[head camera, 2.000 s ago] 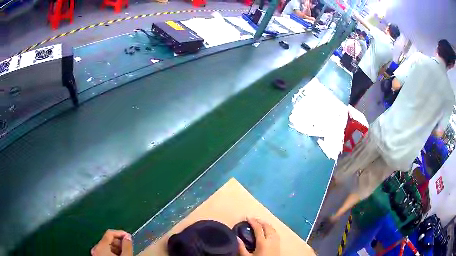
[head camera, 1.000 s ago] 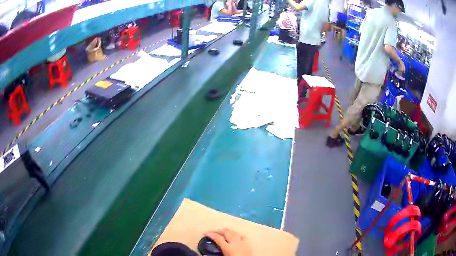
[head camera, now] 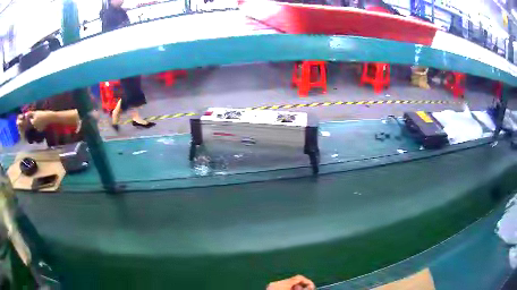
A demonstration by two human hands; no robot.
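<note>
My left hand (head camera: 291, 282) shows at the bottom edge, small and cut off by the frame, over the near side of the green conveyor belt (head camera: 227, 263). Its fingers look curled; no object shows in it, but I cannot tell if it holds something. A corner of the tan cardboard sheet (head camera: 411, 281) shows to its right on the near bench. My right hand is out of the picture, and no earcup part shows on this corner.
An ionizer box (head camera: 255, 133) stands on the far bench. A black box with a yellow label (head camera: 425, 129) is further right. At far left, another person's arm (head camera: 54, 120) is above a cardboard mat with a black round part (head camera: 28, 165). A teal post (head camera: 93, 136) and beam (head camera: 227, 55) cross the view.
The view has swung left. My right hand and the black parts near it have left the picture; my left hand, absent one second ago, shows at the bottom edge.
</note>
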